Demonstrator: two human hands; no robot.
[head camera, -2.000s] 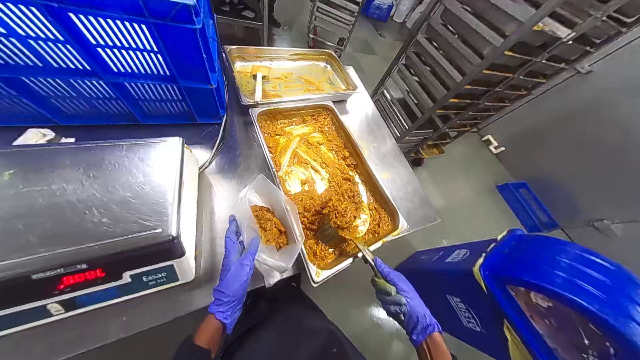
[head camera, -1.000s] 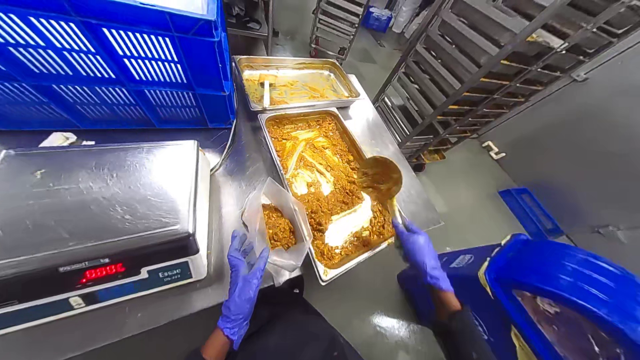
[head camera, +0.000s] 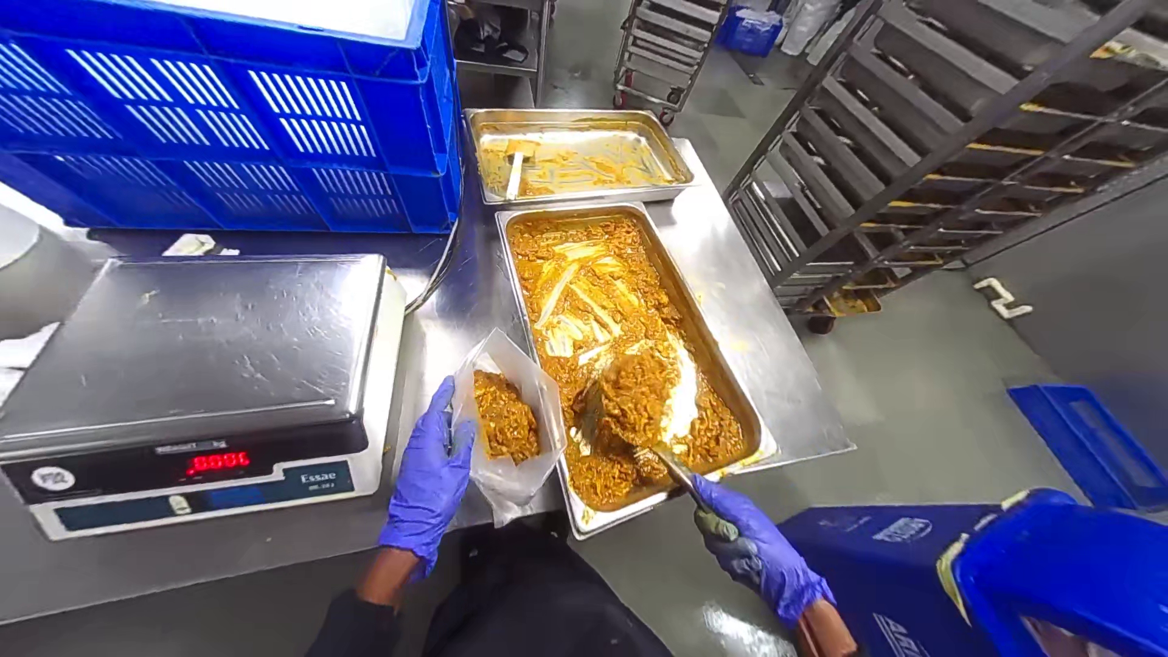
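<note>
My left hand (head camera: 431, 474), in a purple glove, holds a translucent plastic bag (head camera: 540, 388) by its left side. The bag's mouth is spread, and a brown, shredded-looking cooked filling (head camera: 505, 417) lies inside. My right hand (head camera: 753, 547), gloved the same way and stained at the fingers, grips the handle of a metal serving ladle (head camera: 680, 474). The ladle's bowl, heaped with filling, is over the near part of a deep steel tray (head camera: 677, 265) that holds more of the same food. The bag is beside the tray's left edge.
An Essae scale (head camera: 219, 338) with a lit red display stands left on the steel table (head camera: 730, 255). Behind it are stacked blue crates (head camera: 228, 137). A second steel tray (head camera: 630, 192) with food residue and a white-handled tool lies beyond. A tray rack (head camera: 849, 164) and blue bin (head camera: 876, 557) stand right.
My right hand has moved back toward the tray's near end, and the ladle, tipped up near the tray's right edge a second ago, now carries a heap of filling. My left hand still holds the bag.
</note>
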